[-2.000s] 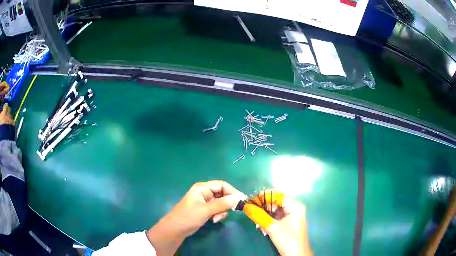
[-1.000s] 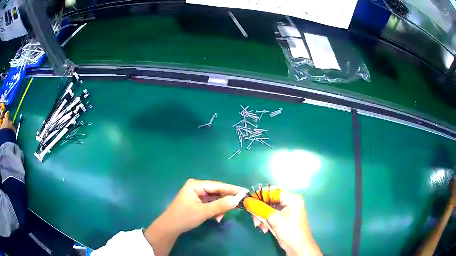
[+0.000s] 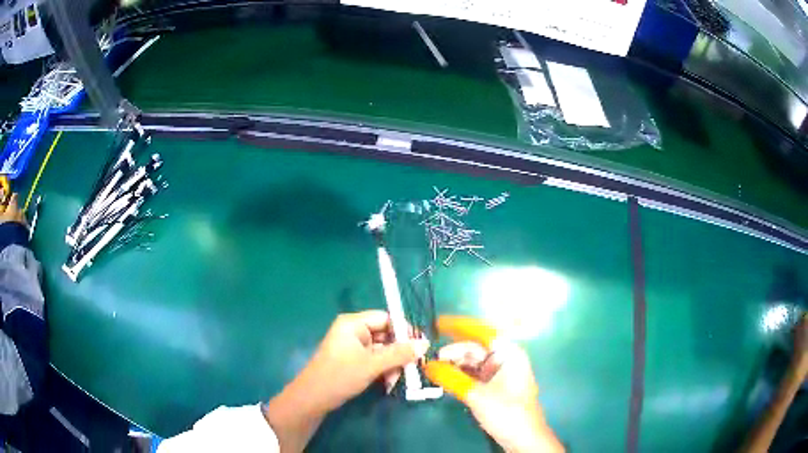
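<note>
My left hand [image 3: 354, 358], bare, pinches a long white strip [image 3: 391, 287] near its lower end. The strip points away from me, with a small white block at its far end and a T-shaped white crosspiece [image 3: 423, 394] at its near end. Thin black wires [image 3: 423, 305] fan out along its right side, blurred. My right hand [image 3: 496, 380], with orange finger cots, is beside the wires, thumb and index finger apart. Whether a wire lies between its fingers cannot be told.
A loose heap of small pins [image 3: 452, 232] lies beyond my hands. White strips with black wires [image 3: 111, 208] are piled at left. A metal-edged rail [image 3: 394, 142] crosses behind, with a clear plastic bag [image 3: 580, 102] beyond. Other people's arms show at left [image 3: 22, 292] and right [image 3: 784, 389].
The white strip and its wires now extend away from my left hand, where only a dark end piece showed between my fingers. My right fingers have opened off the wires they were curled around.
</note>
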